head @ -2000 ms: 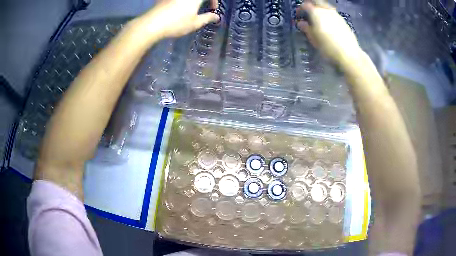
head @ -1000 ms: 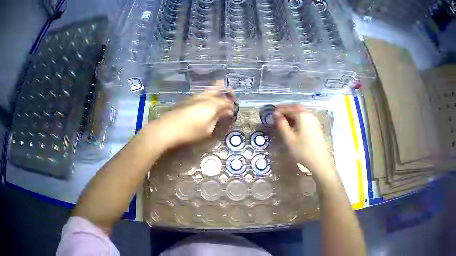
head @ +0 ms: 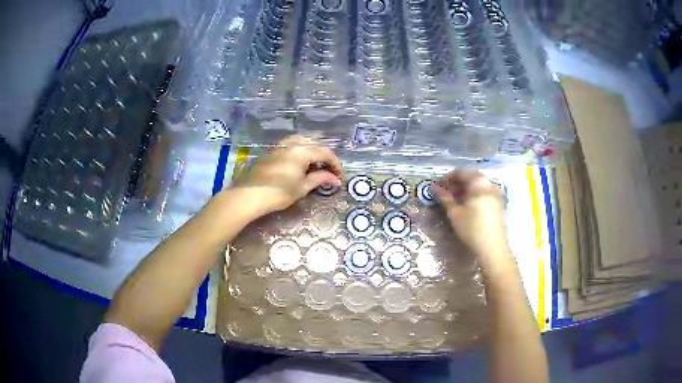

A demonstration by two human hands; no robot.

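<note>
The clear packing tray (head: 321, 297) with round pockets lies directly before me, brown card beneath it. Several round parts (head: 360, 223) sit in its middle two columns, in three rows from the far edge. My left hand (head: 299, 176) holds a round part (head: 326, 190) by the fingertips at the far row, left of these. My right hand (head: 465, 196) has its fingertips on another round part (head: 428, 192) at the far row, right of these. Pockets nearer me show no dark rings.
A ribbed source tray (head: 299, 112) with columns of parts stands beyond the packing tray. Spare blister trays (head: 82, 142) lie at left, brown cardboard sheets (head: 609, 172) at right. Blue tape (head: 221, 170) and yellow tape (head: 535, 224) flank the work area.
Since a second ago, two more parts show in the far row's middle pockets. Both hands have spread outward along that row. Earlier, both hands were at the source tray.
</note>
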